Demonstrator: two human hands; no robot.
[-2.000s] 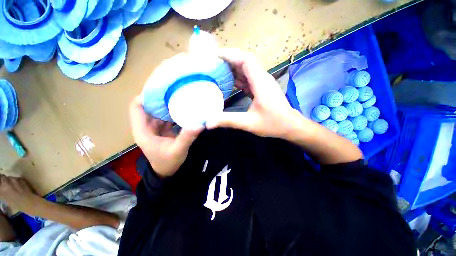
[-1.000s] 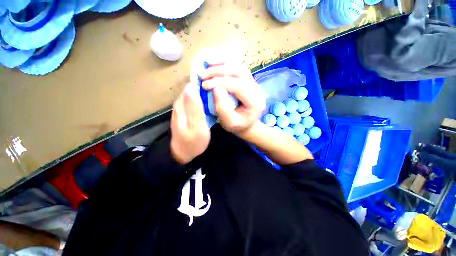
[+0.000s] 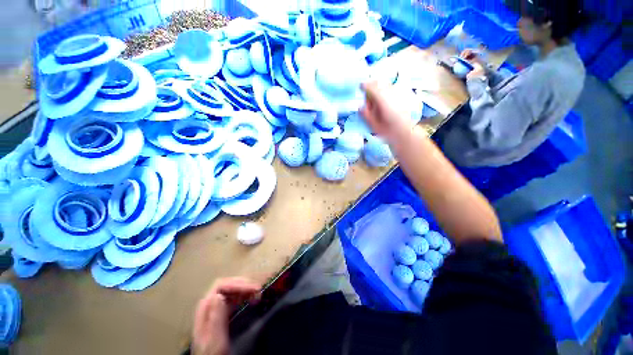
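My right hand (image 3: 382,118) reaches out over the heap at the back, its fingers at the right edge of a joined ring and dome (image 3: 339,75). Glare washes out that piece and part of the fingers, but the hand appears to grip its rim. My left hand (image 3: 223,308) is low at the table's front edge, fingers loosely curled and apart, holding nothing visible. The white glue bottle (image 3: 250,234) lies on the brown table (image 3: 277,222), touched by neither hand.
A large pile of flanged rings (image 3: 94,142) covers the table's left. Loose perforated domes (image 3: 332,166) lie below my right hand. A blue parts bin (image 3: 357,267) with domes stands beside my lap. Another person (image 3: 524,90) works at the upper right.
My hands, earlier together on the blue piece near my chest, are now apart. My right hand has moved far forward to the heap. The view has shifted to show more table.
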